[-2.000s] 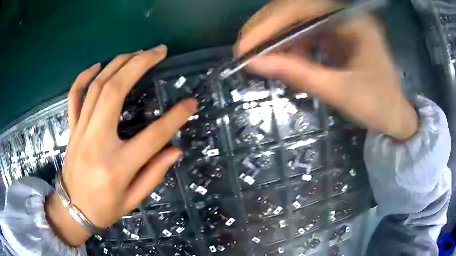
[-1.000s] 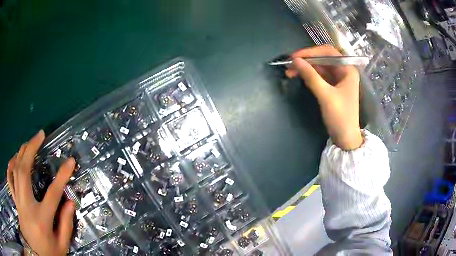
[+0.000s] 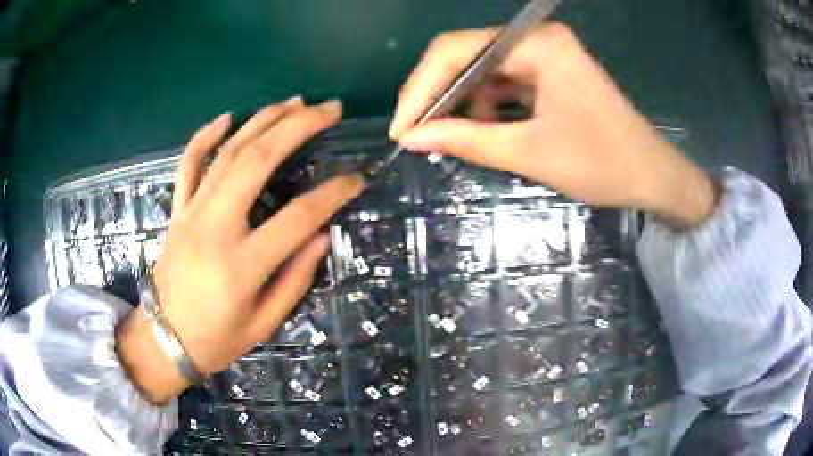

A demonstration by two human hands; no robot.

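A clear blister tray (image 3: 414,258) with a grid of square pockets lies in front of me. Its pockets hold small dark assemblies with tiny white tabs (image 3: 370,327). My right hand (image 3: 535,125) holds slim grey tweezers (image 3: 481,67) like a pen, their tip pointing down into a pocket near the tray's far edge. What the tip touches is too small to tell. My left hand (image 3: 245,236) rests over the left part of the tray, fingers spread, index fingertip near the tweezer tip. It hides the pockets beneath. Whether it touches a part cannot be told.
The green bench top (image 3: 357,53) spans beyond the tray. Other trays or items show blurred at the far right edge (image 3: 792,53). Strong glare lies on the tray's right half. Pale sleeves cover both my wrists, and a metal bangle (image 3: 169,338) is on my left wrist.
One second ago my right hand was off to the right of the tray over the bench. Now it is back over the tray beside my left hand, and the view has shifted left.
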